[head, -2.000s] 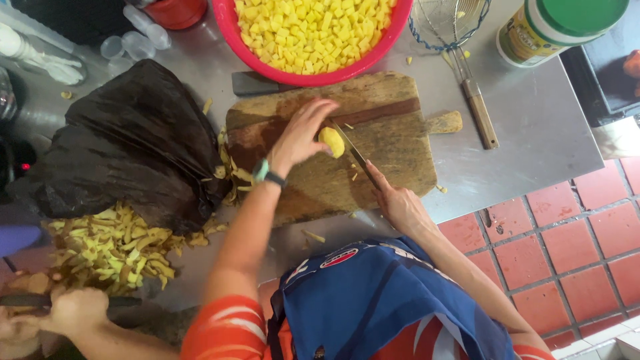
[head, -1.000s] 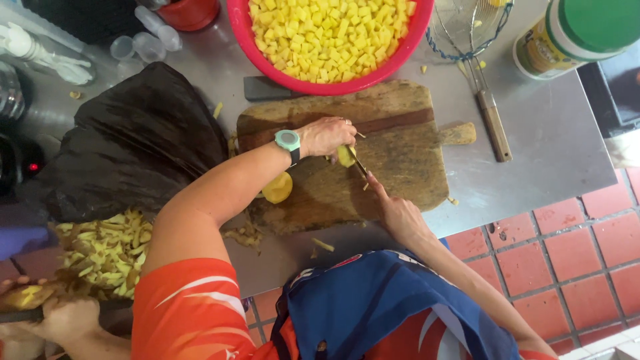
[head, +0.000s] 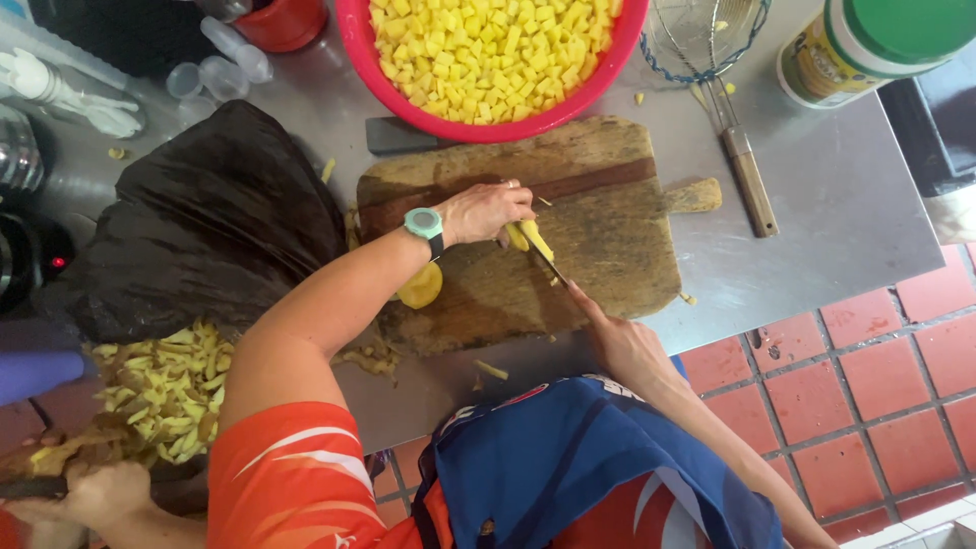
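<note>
My left hand (head: pixel 488 214) holds a piece of peeled potato (head: pixel 531 238) down on the wooden cutting board (head: pixel 610 252). In my right hand (head: pixel 621 335) is a knife (head: pixel 550 267), its blade against that piece. A rounded cut piece of potato (head: pixel 420 285) lies on the board below my left wrist. Beyond the board stands a pink-red basin (head: pixel 488 136) full of yellow potato cubes (head: pixel 496 57).
A black plastic bag (head: pixel 213 206) and a heap of peelings (head: pixel 171 389) lie to the left. Another person's hand (head: pixel 110 492) is at lower left. A wire skimmer (head: pixel 751 187) and a green-lidded tub (head: pixel 831 57) are at right.
The potato, whole in the oldest frame, is now in separate pieces. My left arm has swung out to the left, and my left hand now grips a smaller piece at the knife.
</note>
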